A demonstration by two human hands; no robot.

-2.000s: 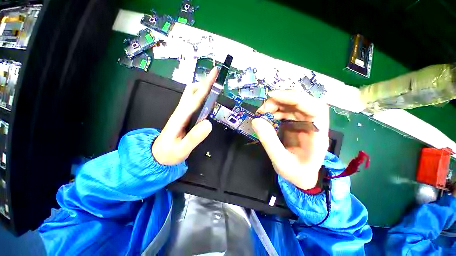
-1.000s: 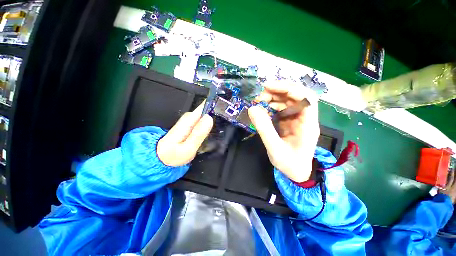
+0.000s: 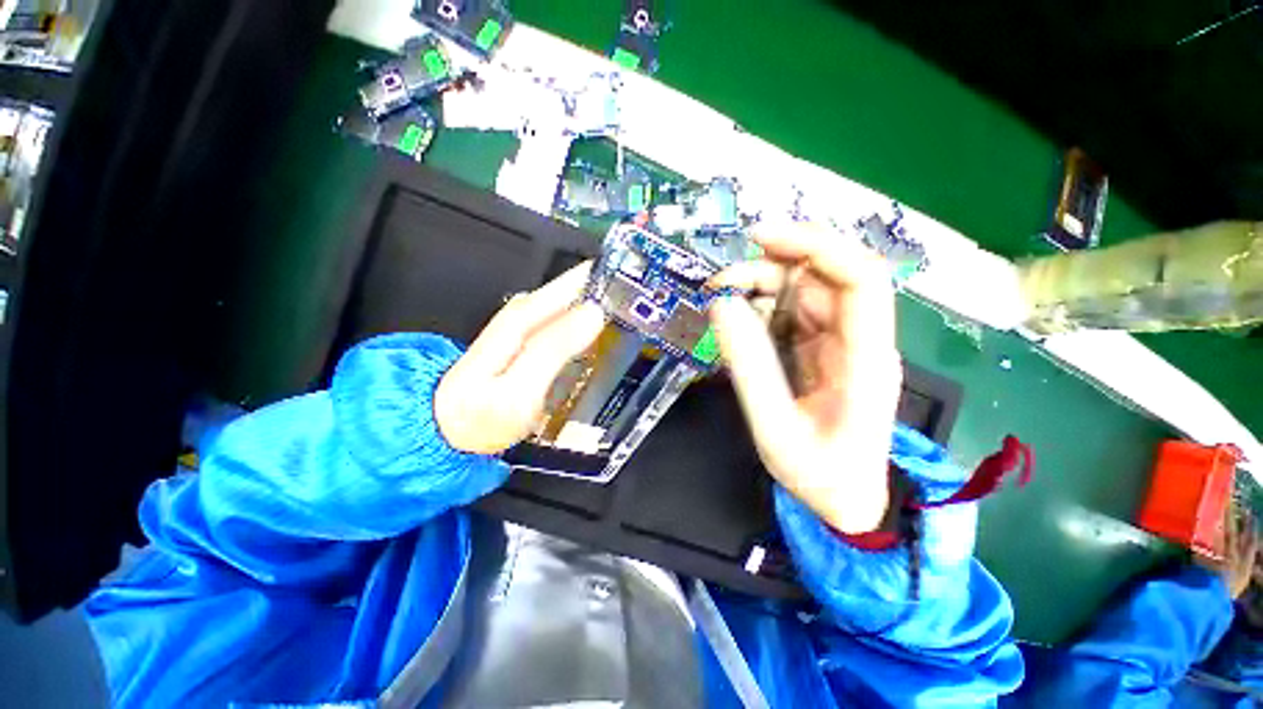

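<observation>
My left hand [image 3: 520, 363] holds a phone front housing [image 3: 610, 423] by its left edge, tilted over the black foam tray [image 3: 443, 263]. Its open back with an orange strip faces up. A phone mainboard [image 3: 651, 302] with silver shields and a green patch lies at the housing's upper end; whether it is fully seated I cannot tell. My right hand [image 3: 810, 374] has thumb and fingertip pinched at the board's right edge. A thin dark stick lies within the right hand, partly hidden by the fingers.
Loose boards [image 3: 405, 81] lie on the white strip [image 3: 776, 159] and green mat. Stacked loaded trays [image 3: 28, 153] stand at far left. Another housing [image 3: 1080, 201] lies upper right beside a taped post [image 3: 1150, 284]. A red parts bin [image 3: 1188, 492] and another person's blue sleeve [image 3: 1150, 630] are far right.
The housing has turned from edge-on to open side up, and the board now lies over its upper end. The right hand stays at the board's edge. The camera view has shifted slightly.
</observation>
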